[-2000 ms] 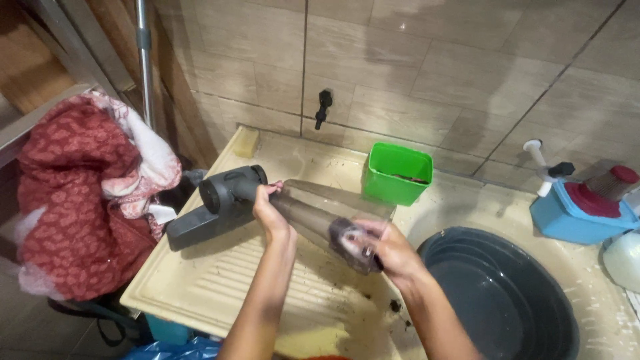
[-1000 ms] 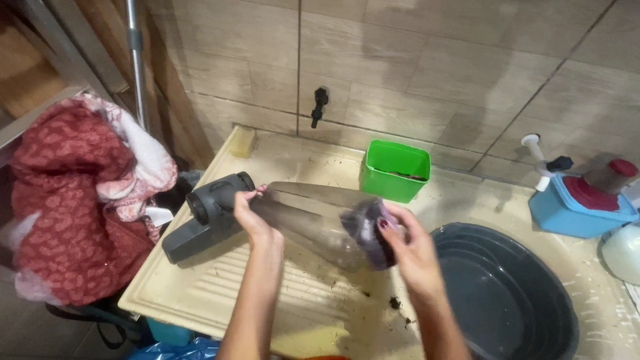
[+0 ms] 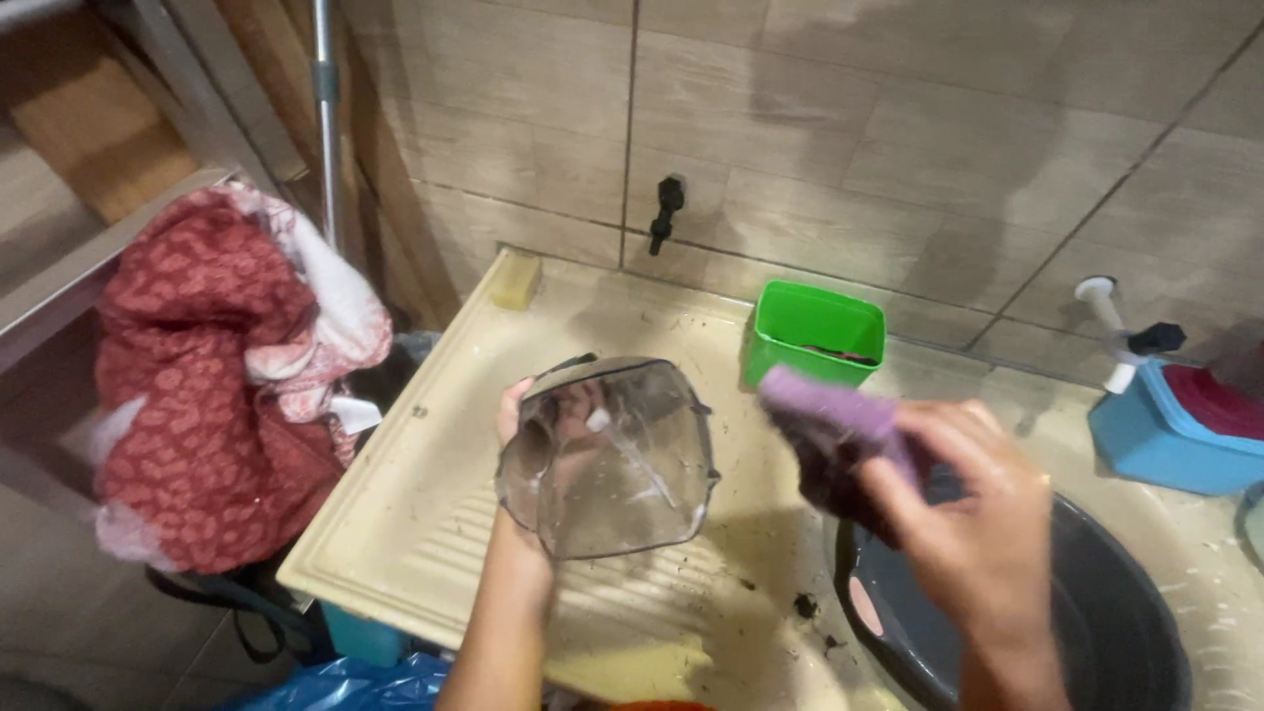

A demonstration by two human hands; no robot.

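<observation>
My left hand holds a smoky clear plastic container from its far side, with the wide open end turned toward me. White suds streak its inner wall. In my right hand is a purple and dark sponge or cloth, blurred, held apart from the container above the rim of the dark basin. Both hands are over the cream washing sink with its ribbed board. The grey handled part seen earlier is mostly hidden or out of sight behind the container.
Behind stand a green bin, a black tap and a yellow soap bar. A dark basin is at right, near a white tap and blue container. Red patterned cloth hangs left. Dark debris lies on the sink.
My right hand has drawn the purple sponge or cloth out of the container and moved right. The container has turned, its wide end now facing me.
</observation>
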